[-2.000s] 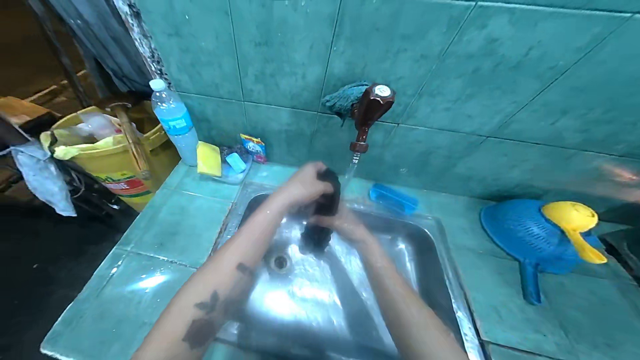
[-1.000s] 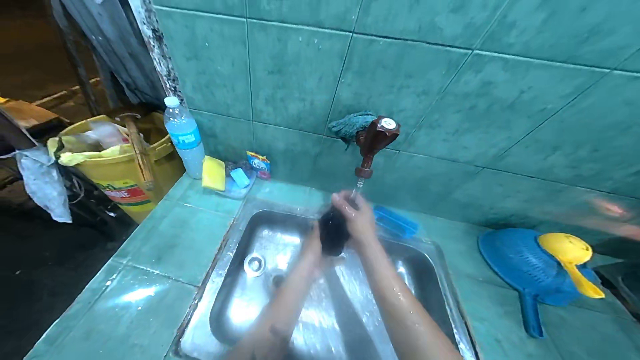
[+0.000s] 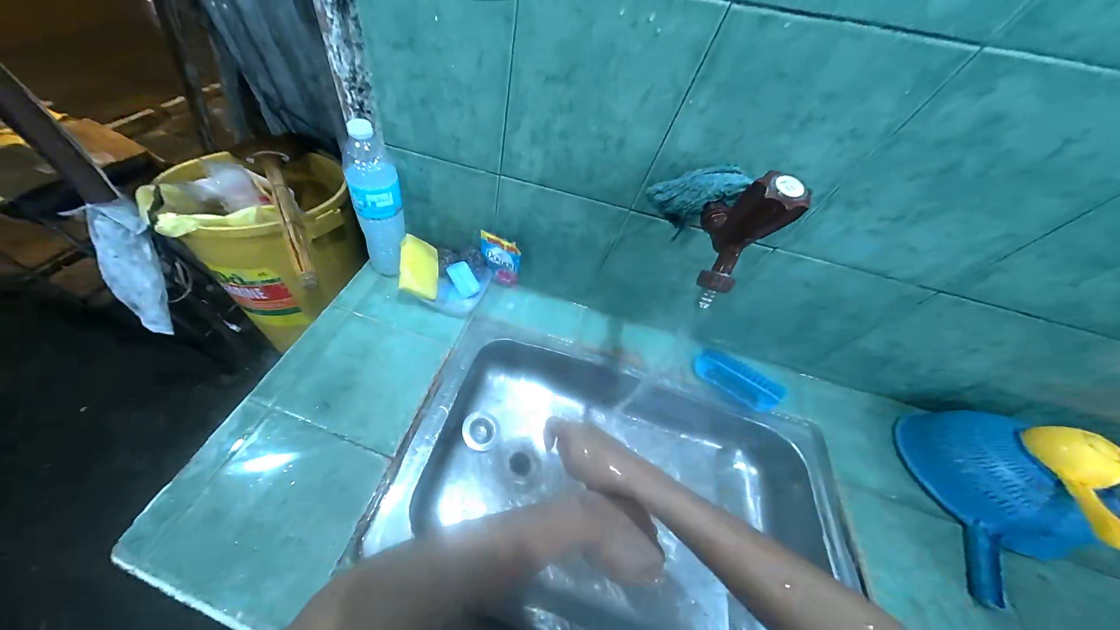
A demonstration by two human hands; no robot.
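Note:
My right hand (image 3: pixel 591 455) reaches in from the right over the stainless steel sink (image 3: pixel 836 507), wet and with its fingers curled. Just below and nearer me, my left hand (image 3: pixel 617 538) is blurred and lies against or across the right wrist. A dark patch shows between the hands; I cannot tell whether it is a held item or shadow. Thin water runs from the dark red faucet (image 3: pixel 744 219) into the sink behind the hands. The drain hole (image 3: pixel 520 464) and a round metal strainer (image 3: pixel 480 431) lie left of my right hand.
A blue brush (image 3: pixel 739 380) rests on the back rim. Left are a plastic bottle (image 3: pixel 376 206), a yellow sponge (image 3: pixel 419 267), a light-blue bar (image 3: pixel 463 279) and a sachet (image 3: pixel 500 253). A blue strainer (image 3: pixel 954 464) and yellow dipper (image 3: pixel 1072 459) sit right. A yellow bucket (image 3: pixel 324 249) stands beyond the counter.
My hands have moved from under the faucet toward me, and now cross low over the sink. The black item seen in them earlier no longer shows clearly.

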